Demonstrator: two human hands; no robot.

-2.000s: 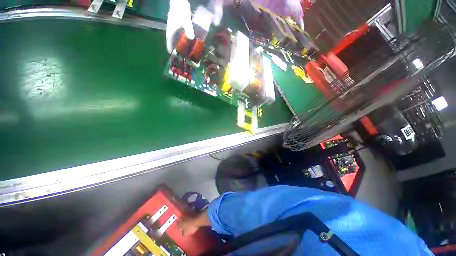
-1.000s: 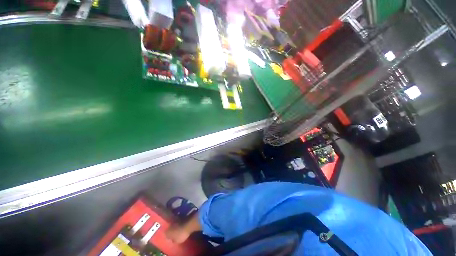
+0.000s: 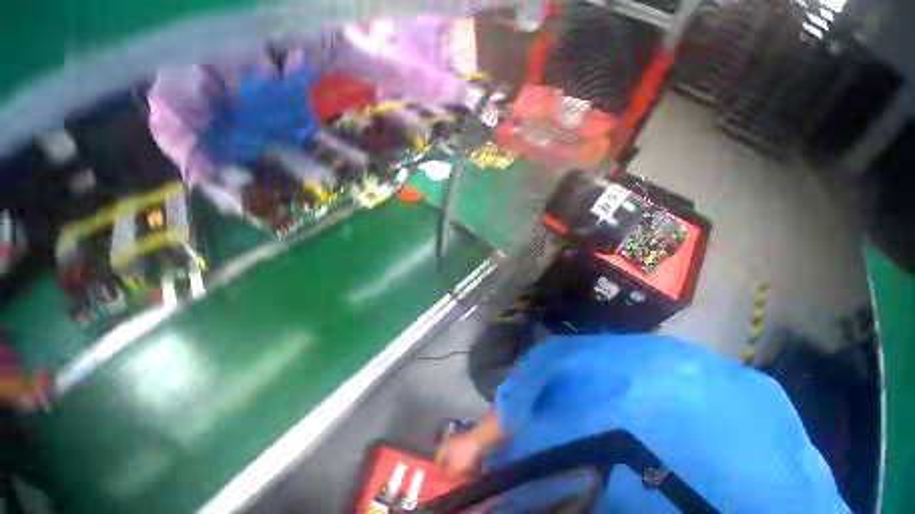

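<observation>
My bare right hand (image 3: 467, 454) is at the lower middle, blurred, at the end of my blue sleeve. Its fingers are closed over the edge of a red-lined tote (image 3: 438, 484), cut off by the bottom edge. Part of a circuit board with white metal bars (image 3: 403, 486) shows in the tote. The hand's underside is hidden. My left hand is not in view.
A green conveyor bench (image 3: 251, 336) with a silver rail (image 3: 331, 407) runs diagonally. Beyond it, people in pink and blue handle boards; more boards (image 3: 150, 236) stand at left. A black tote with red liner (image 3: 684, 271) holds a board at right.
The view has swung, showing more of the coworkers and the right-hand tote. The large board near the white glove is no longer close in front. My right hand stays at the red-lined tote.
</observation>
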